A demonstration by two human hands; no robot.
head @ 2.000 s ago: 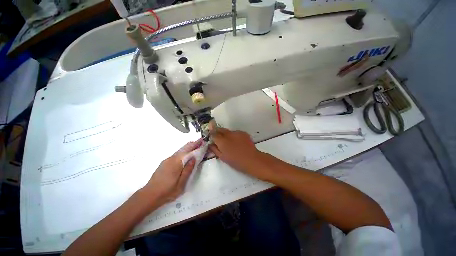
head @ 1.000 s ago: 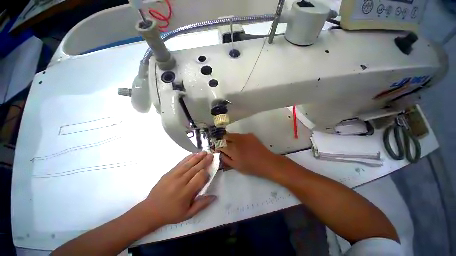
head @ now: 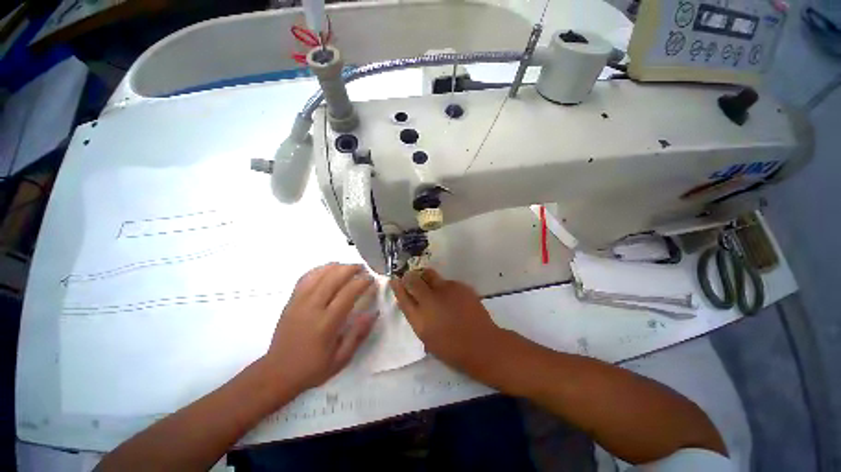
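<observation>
A large white garment panel [head: 166, 350] with double stitch lines and a narrow stitched rectangle lies left of the machine. Its small end piece [head: 396, 343] shows between my hands, in front of the needle. My left hand [head: 323, 323] rests flat on the cloth, fingers slightly apart, left of the presser foot. My right hand [head: 447, 313] is right beside the presser foot [head: 395, 263], its fingertips pinching the cloth edge. The foot area is partly hidden by machine parts and fingers. The cream JUKI lockstitch machine [head: 572, 138] stands over the work.
Folded white pieces [head: 627, 284] with a thin metal tool lie right of my right forearm. Scissors [head: 730, 275] with dark olive handles lie at the table's right end. A red stick [head: 544, 235] lies on the machine bed. The lamp [head: 293, 168] hangs left of the head.
My left hand has shifted left and flattened on the cloth. More of the small end piece shows between my hands, spread toward the table front. The camera view has also shifted.
</observation>
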